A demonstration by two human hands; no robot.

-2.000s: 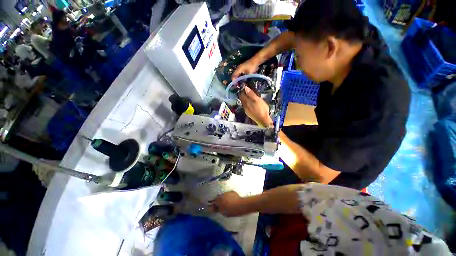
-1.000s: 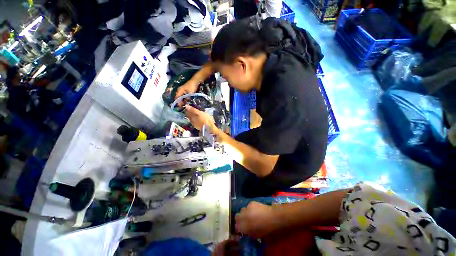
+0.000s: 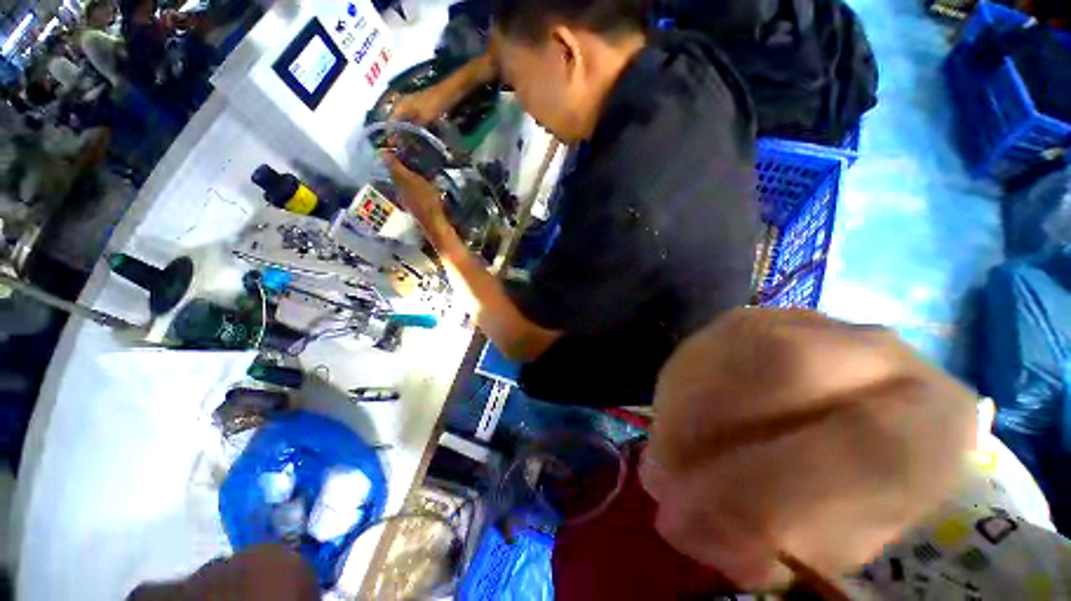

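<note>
The open blue plastic bag (image 3: 241,481) stands on the white table with small white items inside. My left hand (image 3: 235,578) is blurred and cut off at the bottom edge, just below the bag; its fingers cannot be made out. My right hand (image 3: 810,440) is large and blurred, raised close to the camera in front of the patterned sleeve; whether it holds something cannot be told. A small dark tool (image 3: 374,393) lies flat above the bag. The sewing machine (image 3: 341,282) stands farther up the table.
A person in black (image 3: 658,223) leans in from the right, both hands at the green bowl feeder. A white control box (image 3: 264,71), black bottle with yellow label (image 3: 284,188), keypad (image 3: 374,211) and thread cones (image 3: 211,323) stand on the table. A blue crate (image 3: 805,217) is behind the person.
My right hand has risen from beside the table edge towards the camera. My left hand has come in at the bottom. The view has shifted, showing more of the blue bag.
</note>
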